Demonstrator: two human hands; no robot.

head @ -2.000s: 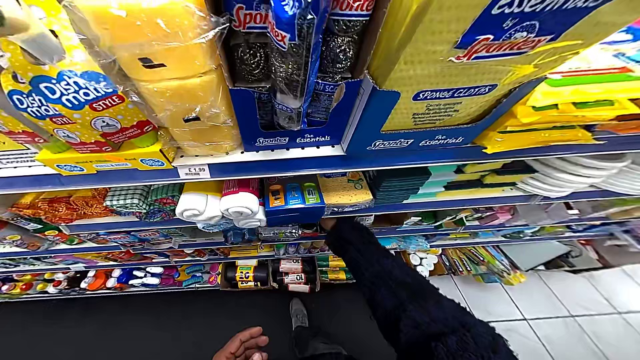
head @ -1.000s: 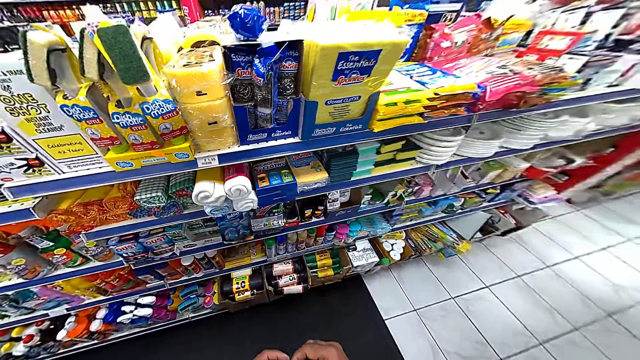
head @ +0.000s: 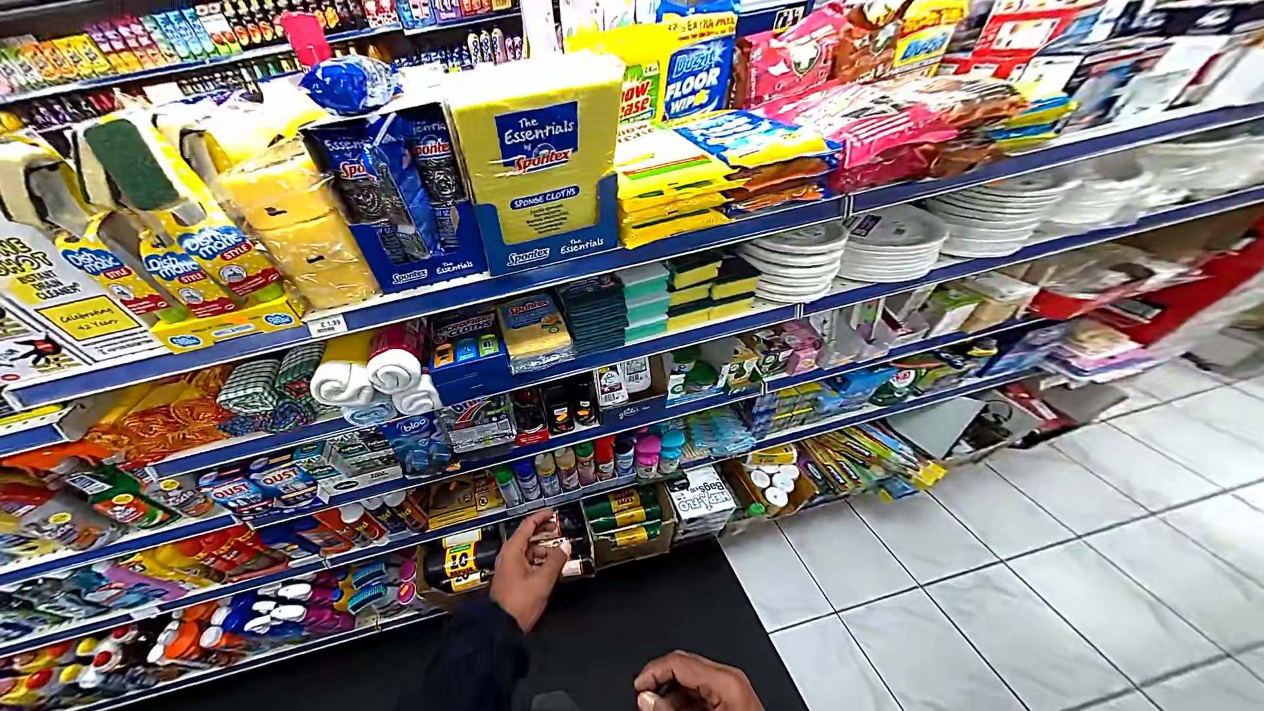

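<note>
In the head view, my left hand [head: 528, 573] is in front of the bottom shelf, over a box of dark rolls with printed bands [head: 573, 541]. Its thumb and fingers are apart, and no grip on a roll shows. More dark rolls with yellow bands [head: 461, 561] lie just left of it, and green rolls with yellow bands [head: 622, 515] sit in a box to its right. Low in the picture is my right hand [head: 696, 681], loosely curled over the dark floor mat with no object visible in it; its lower part is cut off.
Shelves [head: 592, 265] of cleaning goods rise in front: Spontex sponge cloths [head: 538, 158], dish brushes, rolled cloths [head: 395, 360], scourers [head: 691, 291] and stacked white plates [head: 795, 259]. A dark mat [head: 632, 632] lies below, beside white floor tiles [head: 938, 563].
Two seconds ago my right arm reached to the shelf; now that hand is low and my left hand is raised toward the bottom shelf. A second ago both hands were low together. The view has shifted markedly.
</note>
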